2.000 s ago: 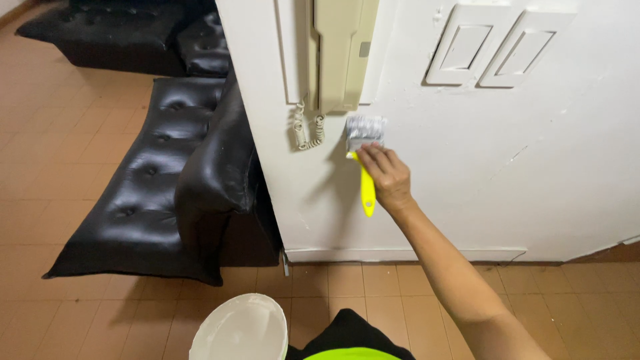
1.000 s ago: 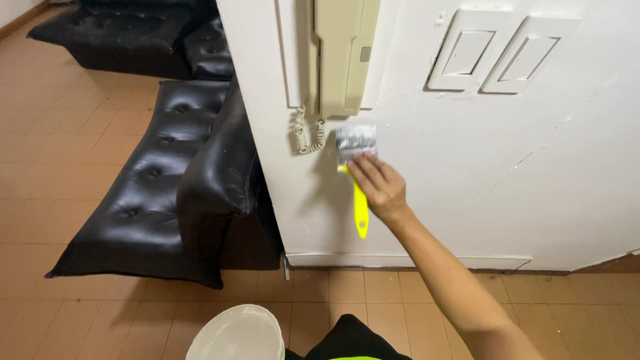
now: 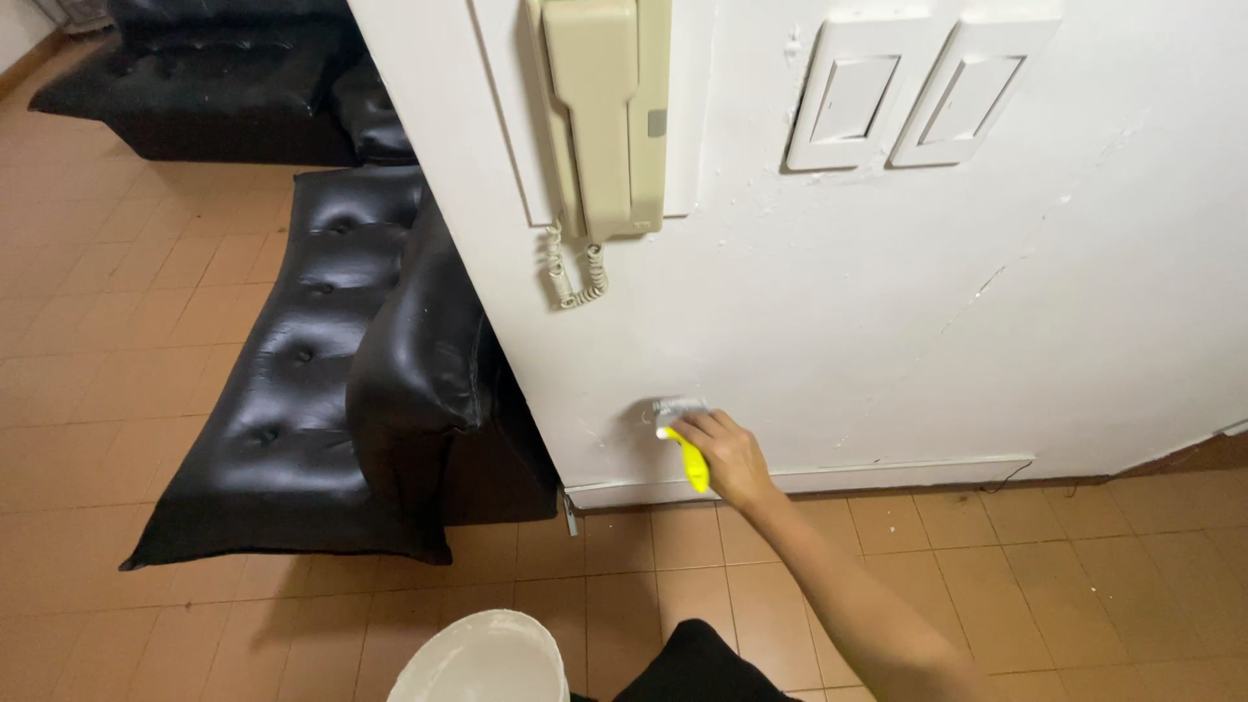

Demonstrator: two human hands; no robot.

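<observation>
My right hand (image 3: 729, 456) grips a paintbrush (image 3: 694, 466) with a yellow handle, its bristles coated white and pressed to the lower part of the white wall (image 3: 799, 322). The brush is a short way above the white baseboard (image 3: 829, 477). Below and to the left, at the bottom edge, a round white bucket (image 3: 487, 658) shows with white paint inside. My left hand is out of the frame.
A beige wall intercom handset (image 3: 597, 117) with a coiled cord (image 3: 583, 292) hangs above. Two white switch plates (image 3: 846, 93) are at the upper right. Left of the wall corner stand black tufted sofas (image 3: 302, 370) on a tiled floor (image 3: 127, 409). My knee in black cloth shows below.
My right hand has moved down the wall with the brush, from just under the intercom to near the baseboard.
</observation>
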